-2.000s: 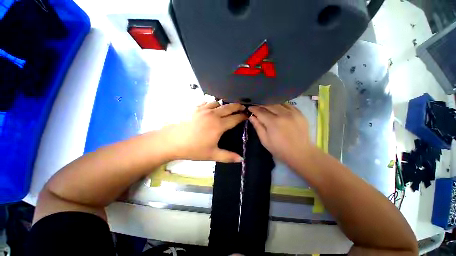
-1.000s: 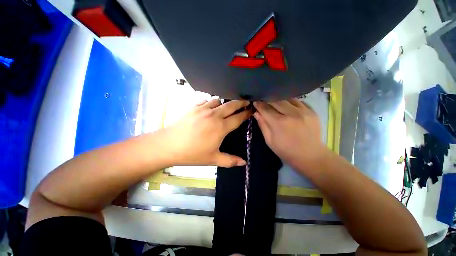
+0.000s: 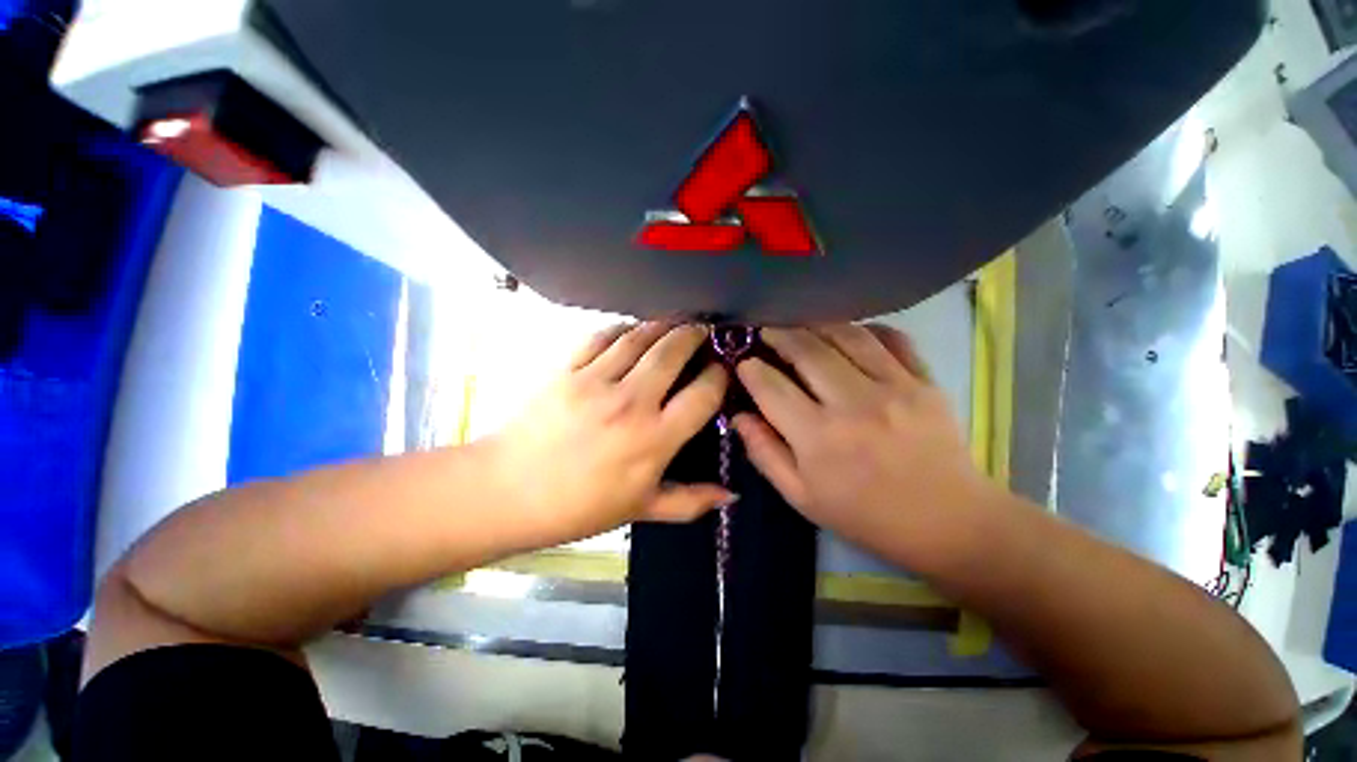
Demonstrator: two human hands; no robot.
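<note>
The black zipper panel lies lengthwise from under the sewing machine head to the bottom edge. Its silvery zipper runs down the middle, and its teeth spread into a small loop just below the head. My left hand lies flat on the panel's left side, thumb near the zipper. My right hand lies on the right side, fingertips close to the loop. Both hands press the panel down. The needle and clamp are hidden by the head.
A blue crate stands at far left. A red switch is at upper left. Yellow tape borders the bed plate. Small black tabs lie at right near a blue box. A panel edge shows at upper right.
The view has shifted, and the machine head fills more of it. The zipper's spread loop now shows between my fingertips. My right fingers have moved slightly down and apart from the left ones.
</note>
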